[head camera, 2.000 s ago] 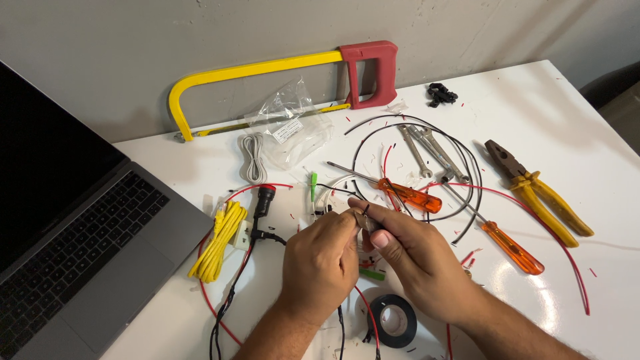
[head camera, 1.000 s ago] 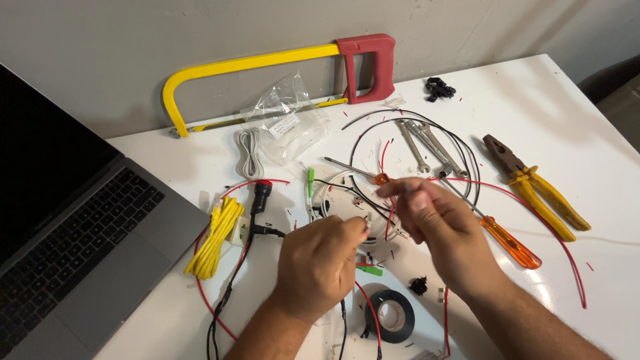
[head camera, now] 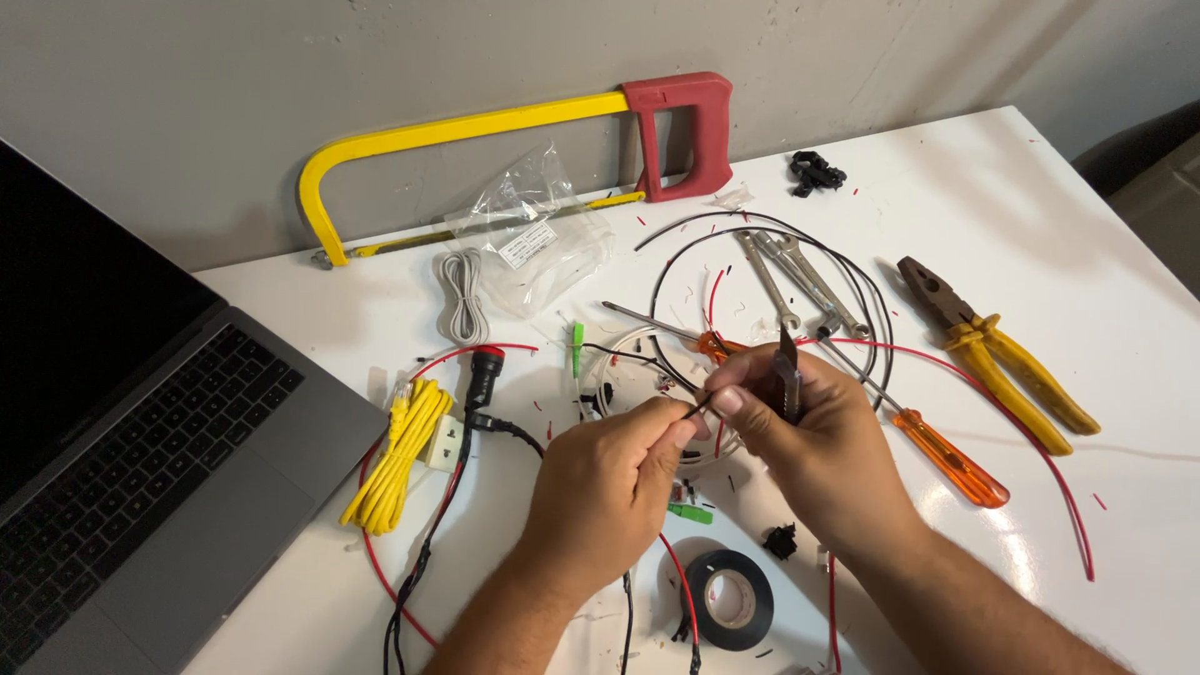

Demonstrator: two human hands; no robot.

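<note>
My left hand [head camera: 614, 483] pinches a thin dark wire [head camera: 697, 409] between thumb and forefinger. Opposite it, my right hand [head camera: 816, 441] touches the wire's other end with thumb and forefinger and also holds a utility knife [head camera: 789, 380], its blade pointing up. Below and between my hands lies a roll of black electrical tape [head camera: 757, 600]. Behind them are a coil of white cable [head camera: 609, 361], partly hidden, and an orange-handled screwdriver [head camera: 647, 322] whose handle is mostly covered by my right hand.
A laptop [head camera: 234, 459] stands at left, near a yellow cable bundle [head camera: 398, 459] and a black connector [head camera: 484, 375]. A hacksaw [head camera: 478, 127] leans on the wall behind a plastic bag [head camera: 548, 253]. Wrenches [head camera: 769, 281], another screwdriver [head camera: 947, 455] and yellow-handled pliers [head camera: 1017, 370] lie right.
One second ago my hands were apart; now their fingertips meet at the dark wire. The knife blade now stands up plainly from my right hand.
</note>
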